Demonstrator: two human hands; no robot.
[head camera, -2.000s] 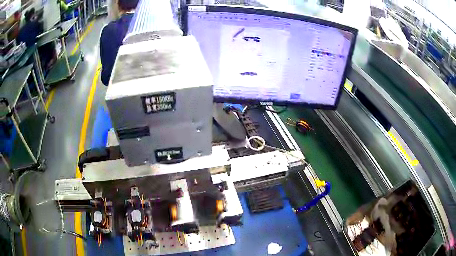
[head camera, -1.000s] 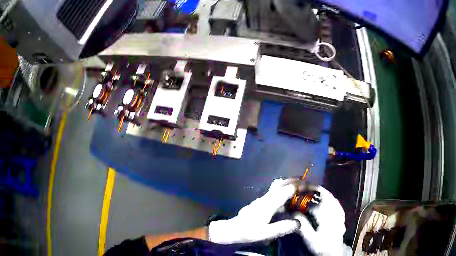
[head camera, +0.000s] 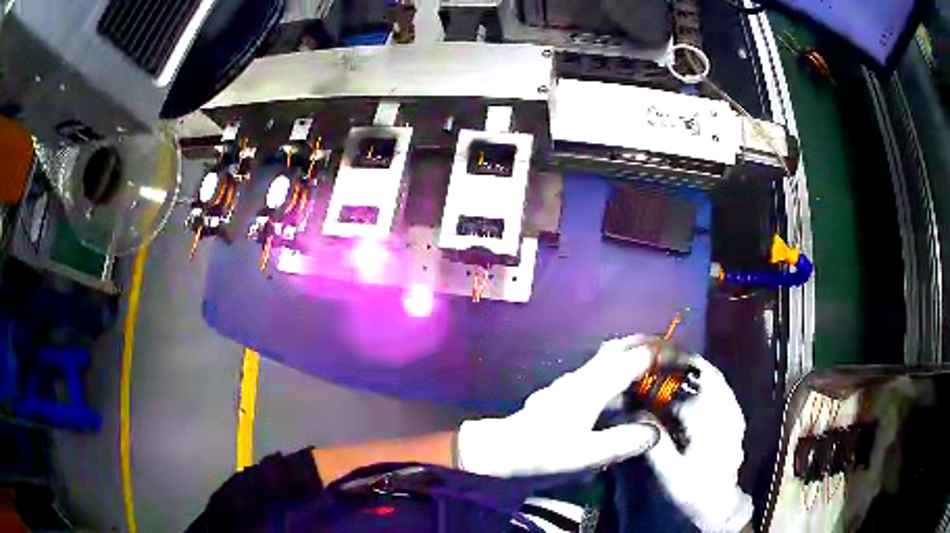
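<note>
A black stator with copper-orange windings (head camera: 661, 385) is held between my two white-gloved hands at the lower right, with an orange lead wire sticking up from it. My left hand (head camera: 557, 416) grips it from the left. My right hand (head camera: 714, 437) holds it from the right. Beyond, two stators (head camera: 214, 193) (head camera: 281, 198) with pale round centres sit uncovered in the left fixtures. Two silver shield plates (head camera: 368, 182) (head camera: 488, 196) cover the right fixtures, with orange wires below the rightmost. A purple-pink glow shows by the base plate (head camera: 516, 283).
A long silver rail (head camera: 396, 78) runs behind the fixtures. The clear hood (head camera: 123, 193) and grey laser head (head camera: 156, 42) are at left. The blue air nozzle (head camera: 766, 273) is at right. The side tray (head camera: 807, 448) with stators is at lower right. Another stator (head camera: 816, 62) lies on the green conveyor.
The hands, out of view two seconds ago, hold the stator in the last two frames. The purple-pink glow is new since one second ago. The view has shifted slightly.
</note>
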